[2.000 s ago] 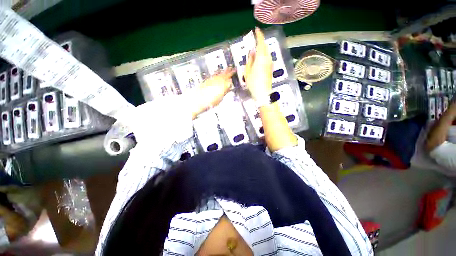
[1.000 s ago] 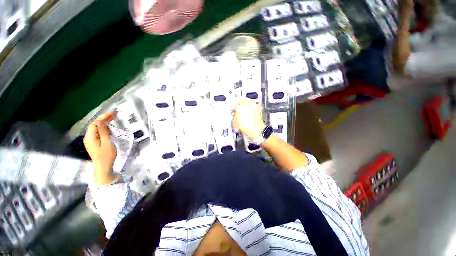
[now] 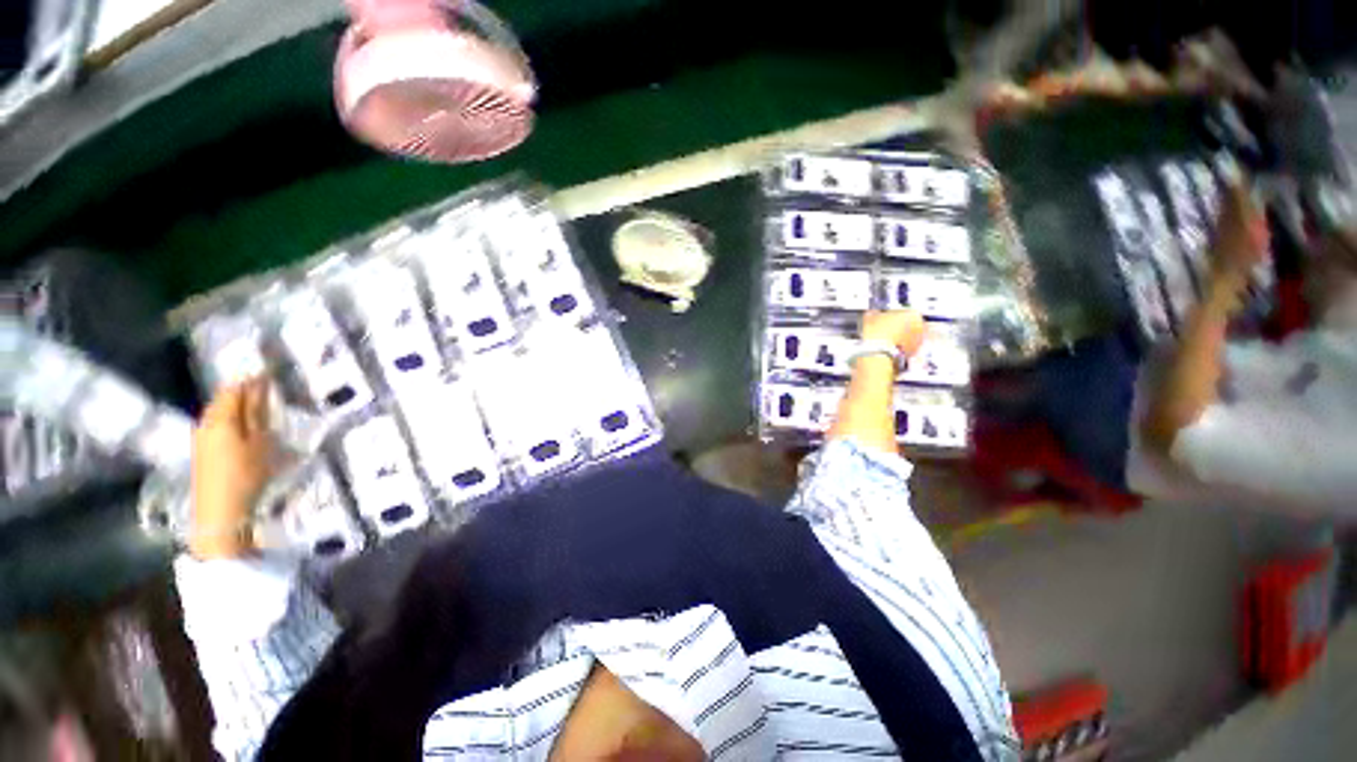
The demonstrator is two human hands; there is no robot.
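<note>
A clear blister tray (image 3: 633, 357) with two rows of white devices (image 3: 470, 292), each with a dark oval, lies on the bench in front of me. My left hand (image 3: 231, 454) is at the tray's left end, slightly blurred; whether it grips the tray cannot be told. My right hand (image 3: 893, 331) rests on or just above a second filled tray (image 3: 869, 268) at the right, its fingers bunched over the middle of the right column. Whether it grips anything there is hidden. A pale label strip (image 3: 92, 390) hangs blurred at the left, near my left hand.
A small cream fan (image 3: 662, 253) lies between the two trays. A pink fan (image 3: 435, 93) stands at the far side. Dark stacked trays are at the left edge. Another worker's arm (image 3: 1202, 320) reaches over a tray (image 3: 1161, 246) at the right. Red crates (image 3: 1289, 618) are on the floor.
My right hand has moved from the near tray to the right tray. The near tray now lies flat and further left. My left hand stays at its left end. The view has turned.
</note>
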